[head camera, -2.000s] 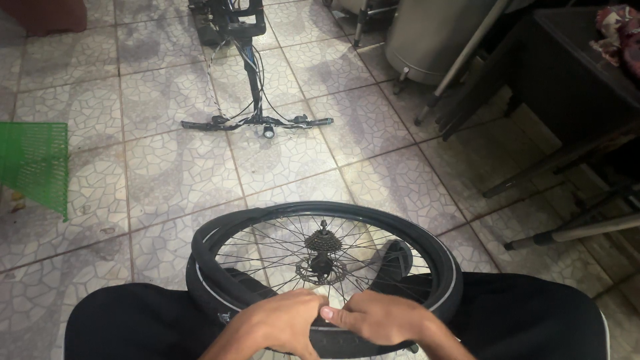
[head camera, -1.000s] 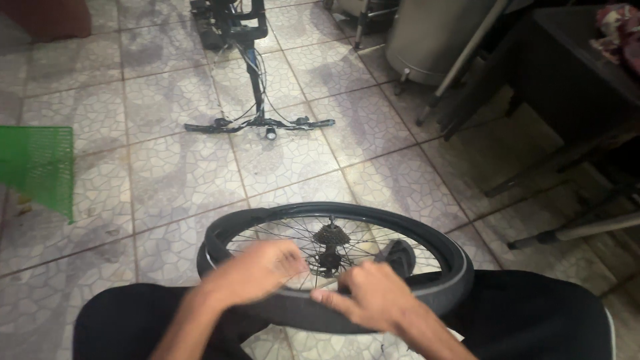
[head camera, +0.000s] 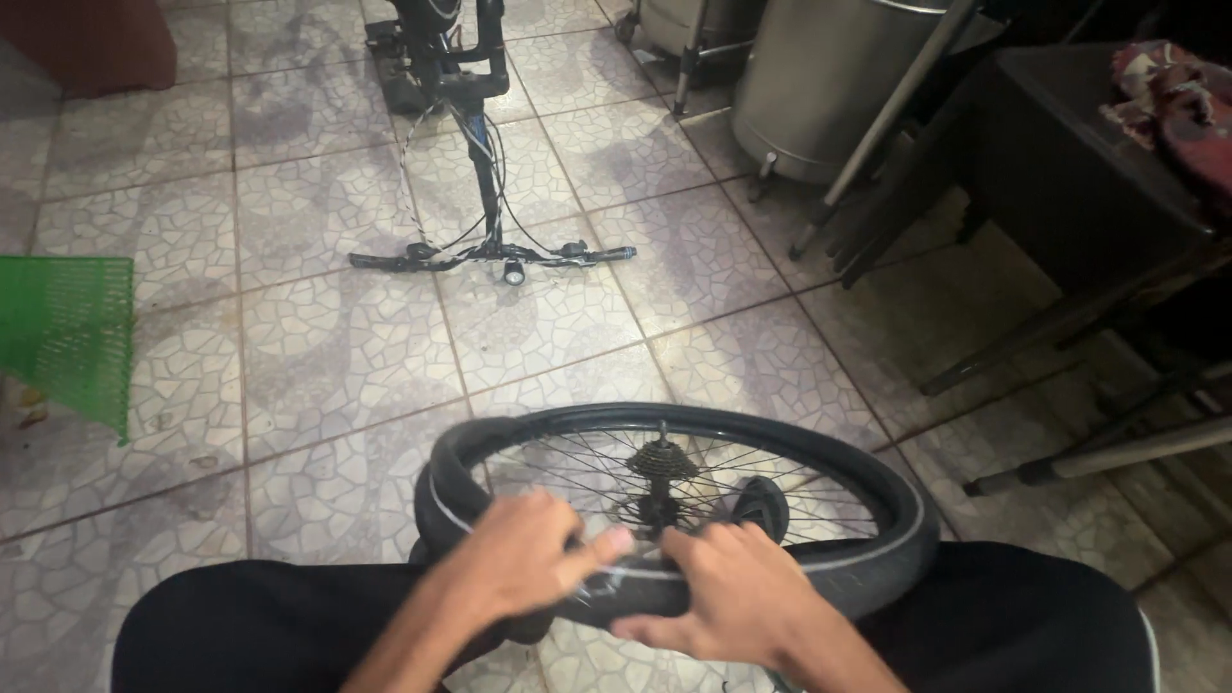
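A bicycle rear wheel lies tilted across my thighs, with a black tire (head camera: 871, 577) around the rim and a cassette (head camera: 661, 460) at its hub. The tire bulges off the rim at the left. My left hand (head camera: 529, 549) rests on the near left part of the tire, its thumb pointing right. My right hand (head camera: 736, 592) grips the near part of the tire, fingers over the top and thumb on the outer side. A valve stem (head camera: 662, 430) shows at the far side of the rim.
An upside-down bicycle's handlebar (head camera: 491, 254) rests on the tiled floor ahead. A green plastic mesh (head camera: 72, 337) is at the left. At the right stand a metal tank (head camera: 818, 87) and a dark table (head camera: 1088, 144) with a red patterned cloth (head camera: 1179, 115). A shoe (head camera: 760, 508) shows through the spokes.
Both hands were close together at the near edge two seconds ago. My left hand then lifted and is now down on the tire again. The tire's bulge at the left shows throughout.
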